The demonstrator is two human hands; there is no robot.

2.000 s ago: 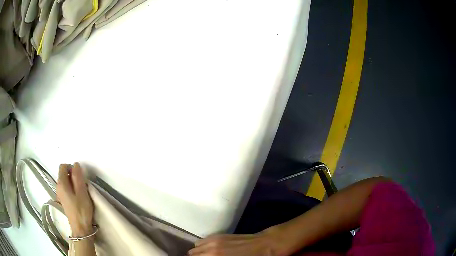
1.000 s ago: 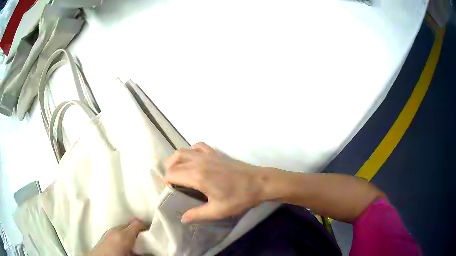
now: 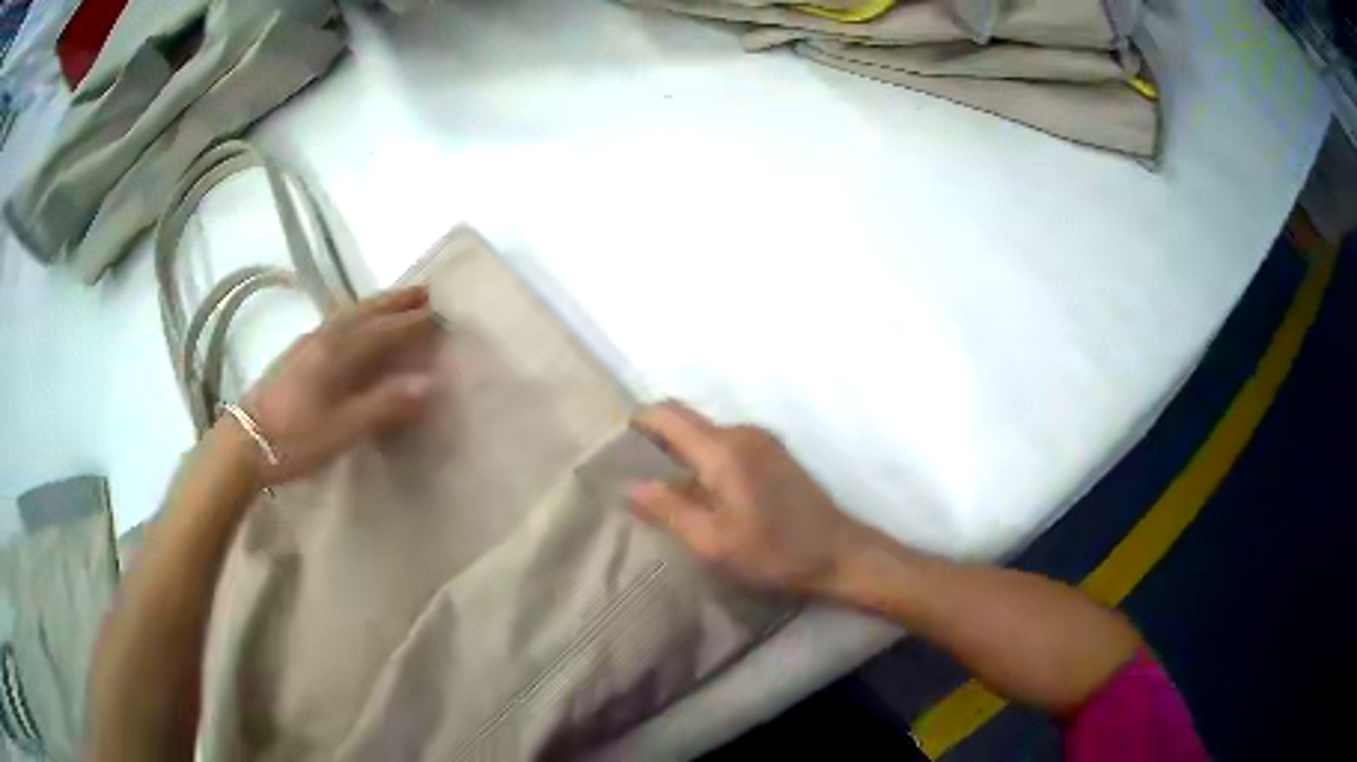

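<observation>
A beige tote bag (image 3: 447,491) lies on the white table in front of me, its top edge towards the upper left. Its handles (image 3: 223,283) loop out beyond that edge. A double stitched seam crosses its lower part. My left hand (image 3: 350,380), slightly blurred with a bracelet at the wrist, lies on the bag near the handles, fingers apart. My right hand (image 3: 737,499) is at the bag's right side edge, fingers and thumb at the corner of the greyer end patch (image 3: 618,462).
Rumpled beige bags (image 3: 194,119) lie at the upper left beside a red piece (image 3: 90,37). More bags with yellow strips (image 3: 982,67) lie at the far side. A folded bag stack (image 3: 67,596) is at the left. Dark floor with a yellow line (image 3: 1205,476) lies right of the white table (image 3: 893,328).
The bag now lies flatter, its right side edge straightened. My left hand has moved up from the bag's lower part to near the handles. My right hand has moved right to the corner patch.
</observation>
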